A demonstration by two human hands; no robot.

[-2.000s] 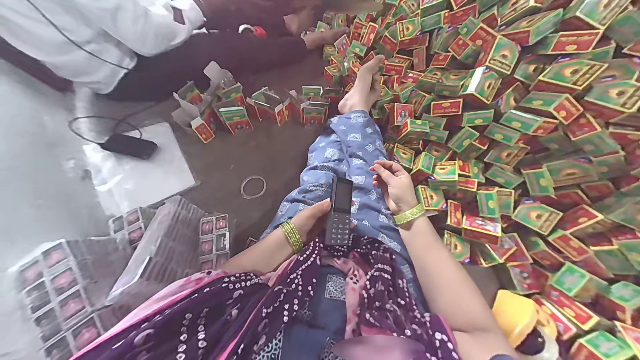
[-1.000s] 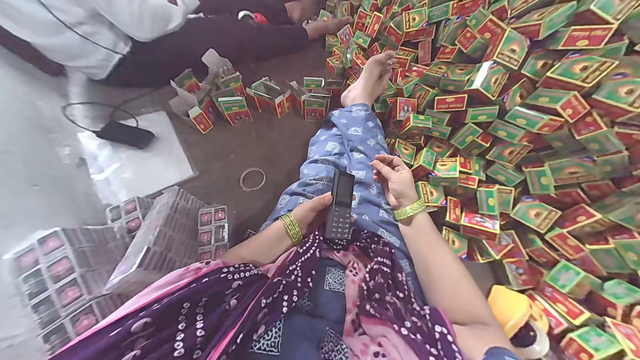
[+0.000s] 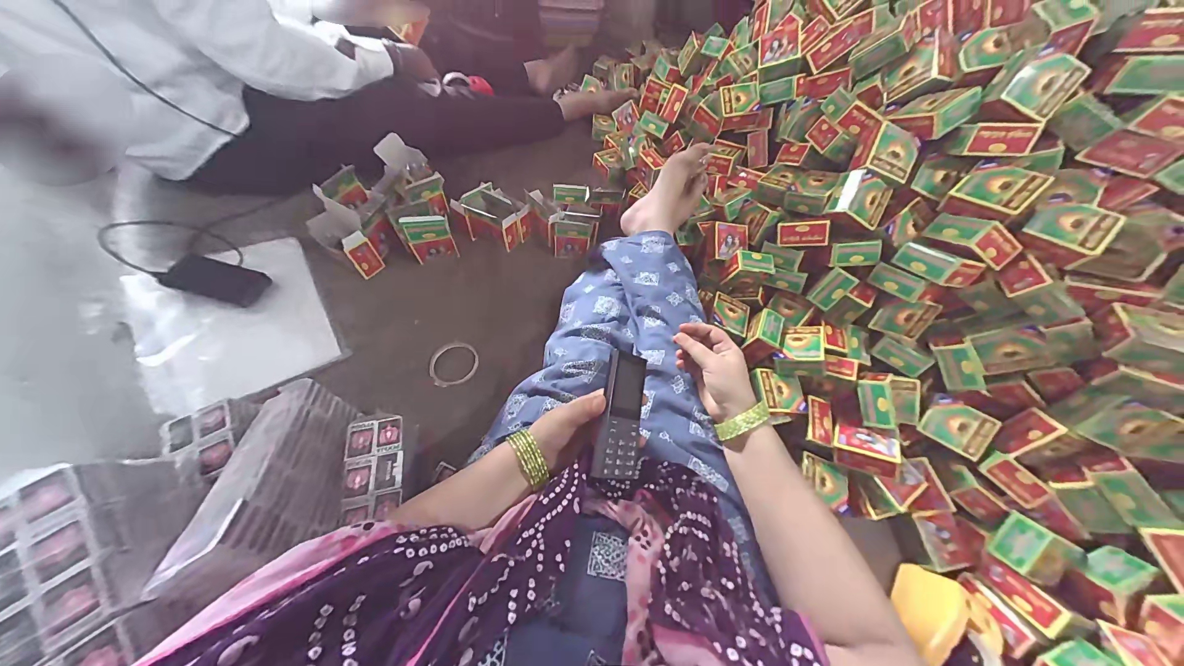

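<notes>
My left hand (image 3: 572,427) grips a black keypad mobile phone (image 3: 619,416) from its left side, above my lap. The phone's screen is dark and its keypad faces up. My right hand (image 3: 714,370) hovers over the right edge of my blue patterned trousers (image 3: 592,361), fingers slightly curled with thumb and forefinger close together. It appears to hold nothing, and it is apart from the phone. Yellow-green bangles circle both wrists. A large heap of small red and green cardboard boxes (image 3: 962,268) lies to the right of my legs.
A person (image 3: 407,120) in a white shirt and dark trousers sits at the upper left. Opened boxes (image 3: 425,227) stand in a row beyond my leg. A black power adapter (image 3: 217,279) rests on a white sheet (image 3: 185,342). Plastic-wrapped packs (image 3: 268,481), a bangle-like ring (image 3: 453,364) and a yellow object (image 3: 930,610) are nearby.
The view has shifted slightly. My left hand keeps hold of the phone, and my right hand stays beside it with little plain change.
</notes>
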